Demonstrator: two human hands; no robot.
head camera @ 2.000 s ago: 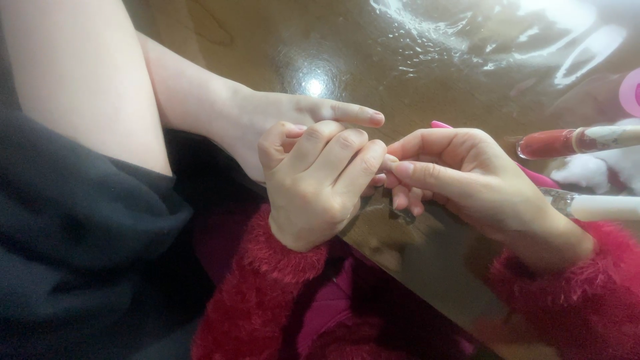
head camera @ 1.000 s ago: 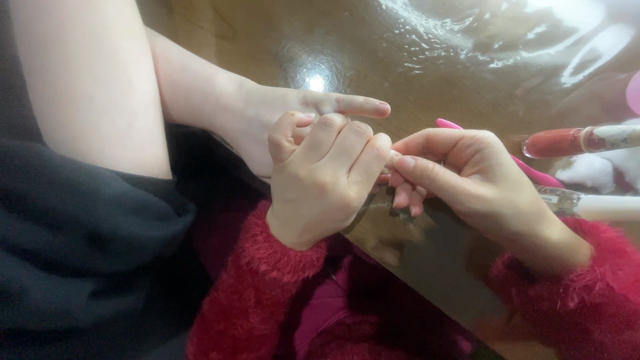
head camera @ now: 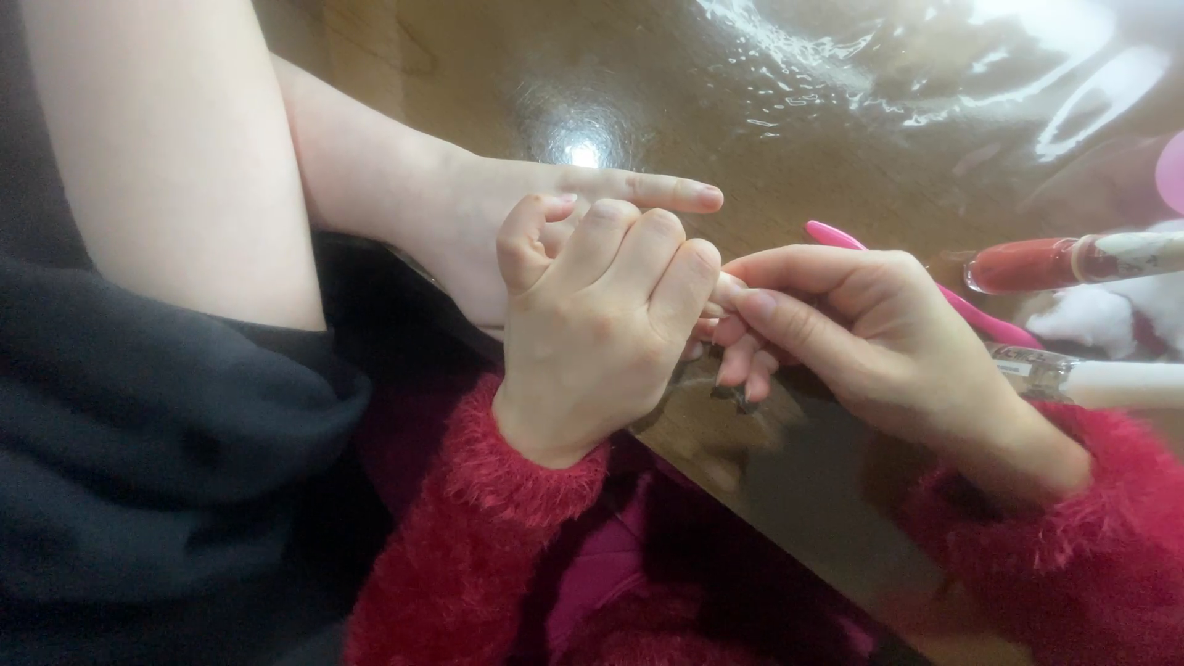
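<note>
In fuzzy red sleeves, both of my hands are on another person's hand (head camera: pixel 467 208), which reaches in from the left over the table. My left hand (head camera: pixel 606 319) is curled around that hand's fingers, its back toward the camera. Thumb and forefinger of my right hand (head camera: pixel 860 333) pinch the tip of one of those fingers (head camera: pixel 727 289). The person's thumb or another digit (head camera: pixel 671 192) points right, above my knuckles. More of their fingertips (head camera: pixel 745 365) show below my right hand. What lies under my left palm is hidden.
On the glossy brown tabletop (head camera: pixel 592 83), a pink plastic stick-like tool (head camera: pixel 985 319) lies behind my right hand. Farther right are a tube of red polish (head camera: pixel 1027 266), a clear tube with a white cap (head camera: pixel 1128 382) and white cotton (head camera: pixel 1091 319). Dark fabric (head camera: pixel 166 444) covers the left side.
</note>
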